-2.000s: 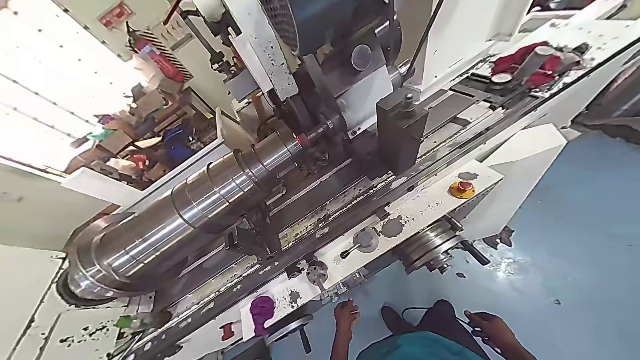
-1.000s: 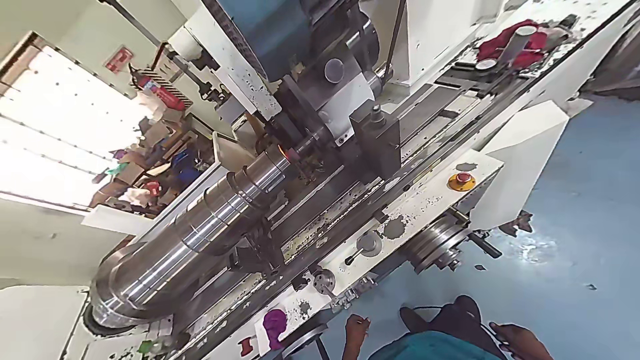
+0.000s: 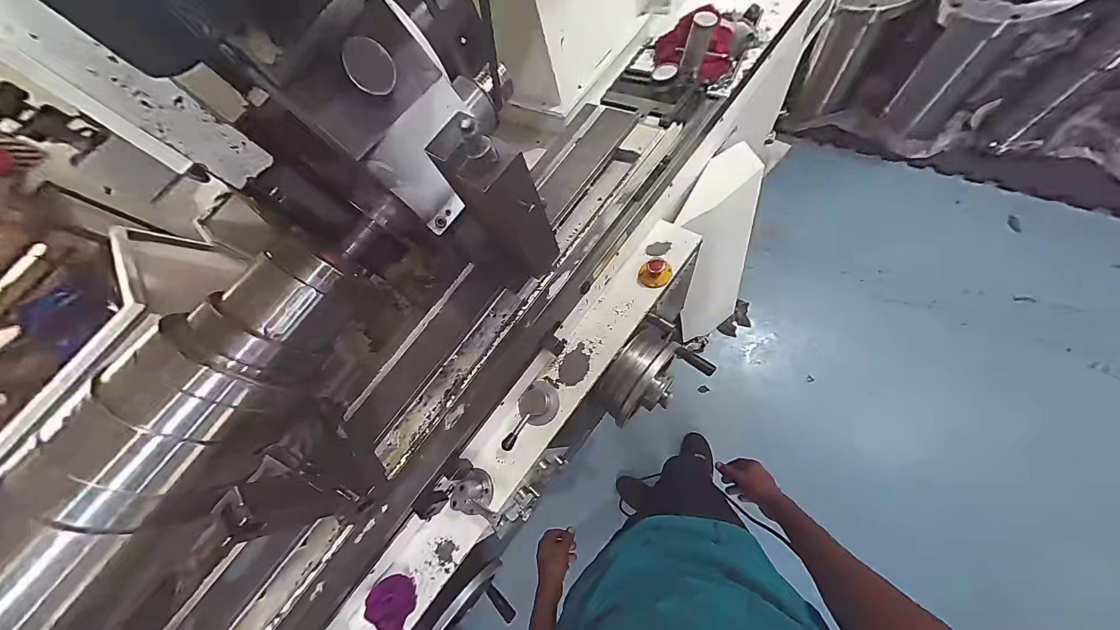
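Observation:
My left hand [image 3: 556,555] hangs with curled fingers beside the front of a cylindrical grinding machine, nearest to a handwheel [image 3: 472,595]; I see nothing in it. My right hand [image 3: 749,483] is over the floor by my shoe, its fingers bent, at a thin black cable [image 3: 759,518]; whether it holds the cable is unclear. A large stepped steel shaft [image 3: 192,402] lies in the machine at the left, its narrow end toward the tailstock [image 3: 494,197]. The front panel carries a lever knob [image 3: 538,402] and a red-and-yellow emergency stop button [image 3: 655,272].
A larger handwheel [image 3: 637,374] with a black handle sticks out from the machine's front. A purple cloth [image 3: 390,601] lies on the front ledge, a red cloth [image 3: 691,44] at the bed's far end. Large wrapped cylinders [image 3: 954,79] stand beyond the blue floor [image 3: 910,350].
The view has shifted toward the right end of the machine and closer. My right hand has drawn in nearer to my shoes; my left hand stays low beside the machine.

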